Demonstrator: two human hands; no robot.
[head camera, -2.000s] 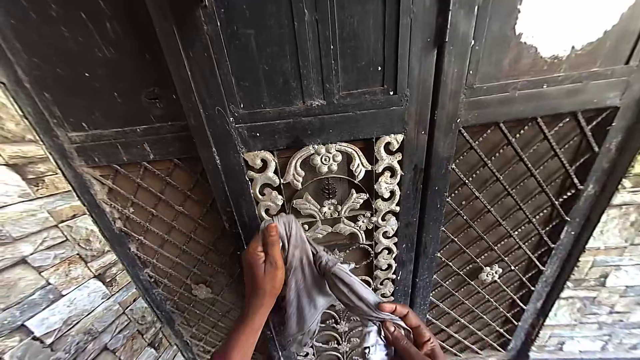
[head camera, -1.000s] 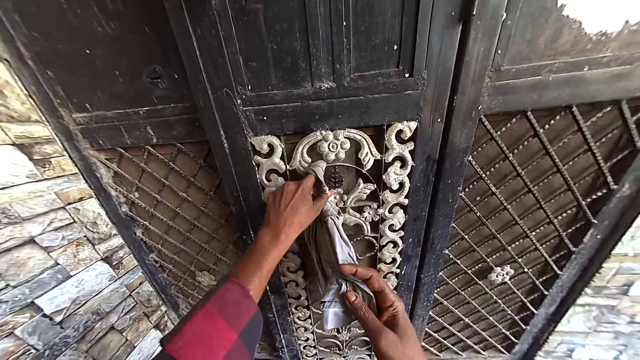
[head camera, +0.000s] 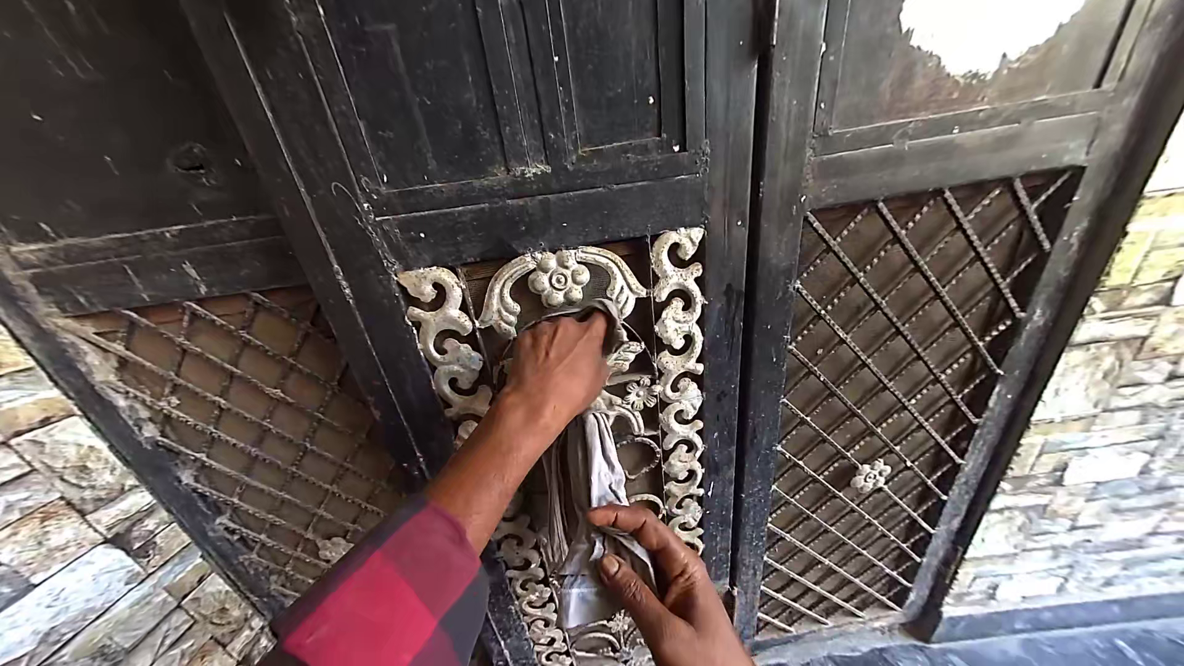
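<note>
My left hand (head camera: 561, 363), at the end of a red and black checked sleeve, grips the upper end of a grey cloth (head camera: 592, 472) against the cream ornamental metalwork (head camera: 680, 342) of a black gate. It is just below the moulded flower (head camera: 559, 278) at the top of the scrollwork. Lower down, my right hand (head camera: 661, 573) pinches the hanging end of the cloth between thumb and fingers. The cloth covers part of the scrolls and leaves behind it.
Diamond lattice panels (head camera: 888, 388) flank the ornament, the right one with a small flower (head camera: 870, 476). Black gate panels (head camera: 416, 92) stand above. Stone-clad walls (head camera: 83, 546) lie on both sides, and a ledge (head camera: 1064, 618) runs at the lower right.
Two seconds ago both hands held the cloth lower, the left beside the scrollwork. The left hand has since moved up and onto the ornament, near its top flower.
</note>
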